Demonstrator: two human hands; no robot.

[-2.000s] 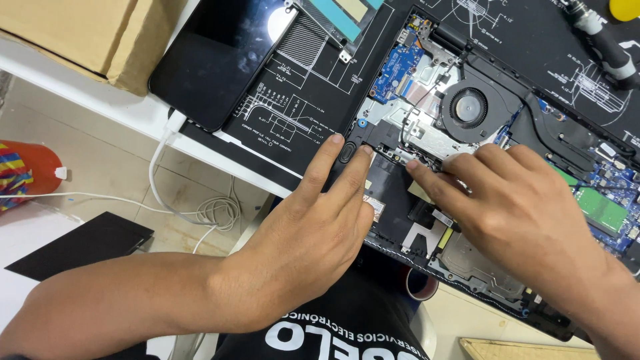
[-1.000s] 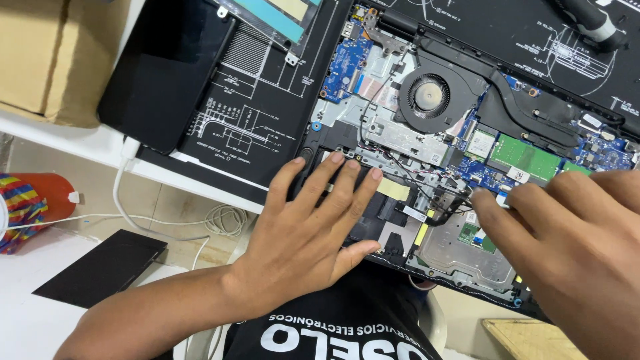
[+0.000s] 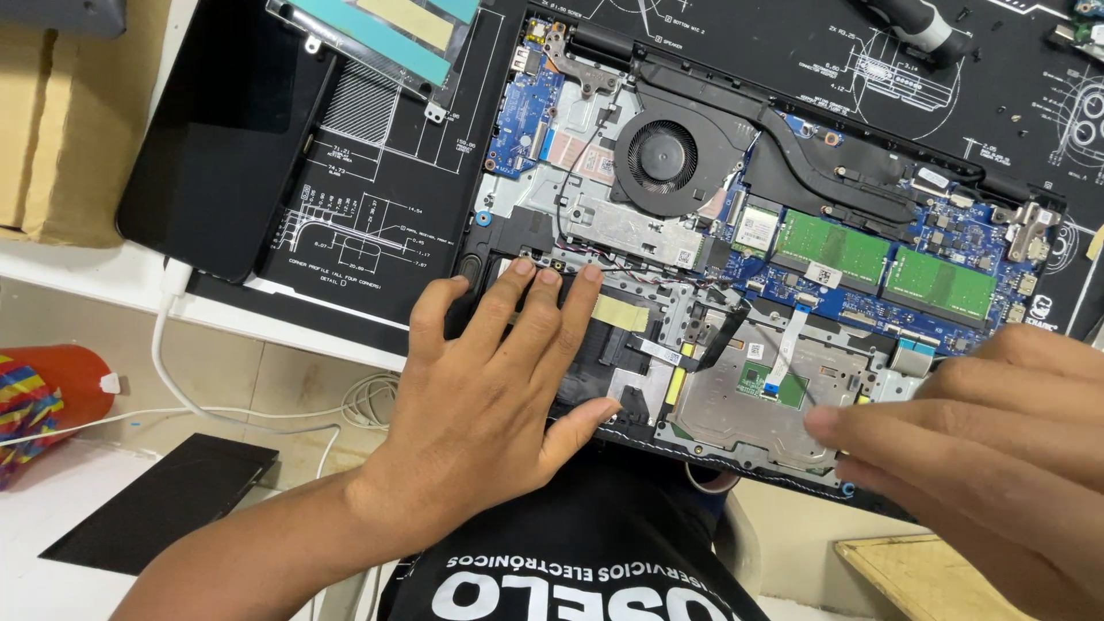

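An opened laptop chassis lies on a printed black work mat point(image 3: 405, 172), its inside showing. My left hand point(image 3: 492, 371) rests spread on the chassis's front left part, fingertips by the thin cables below the fan point(image 3: 662, 159). Over the lower right of the touchpad's metal back point(image 3: 716, 405) hovers my right hand point(image 3: 966, 423), thumb and fingers near each other; whether something small is between them is hidden. Green memory modules point(image 3: 832, 250) sit on the blue motherboard point(image 3: 936, 233). A white ribbon cable point(image 3: 787, 345) runs from the board to the touchpad.
A black phone point(image 3: 220, 129) with a white cable plugged in lies at the left, beside a cardboard box point(image 3: 78, 129). A metal bracket with teal strips point(image 3: 379, 34) lies behind. A screwdriver point(image 3: 923, 30) lies at the top right, near small screws. Below are a black panel point(image 3: 164, 500) and a red container point(image 3: 69, 388).
My right hand has moved right, away from the cables below the fan, to over the touchpad area. My left hand's fingers have spread and lie flatter on the chassis.
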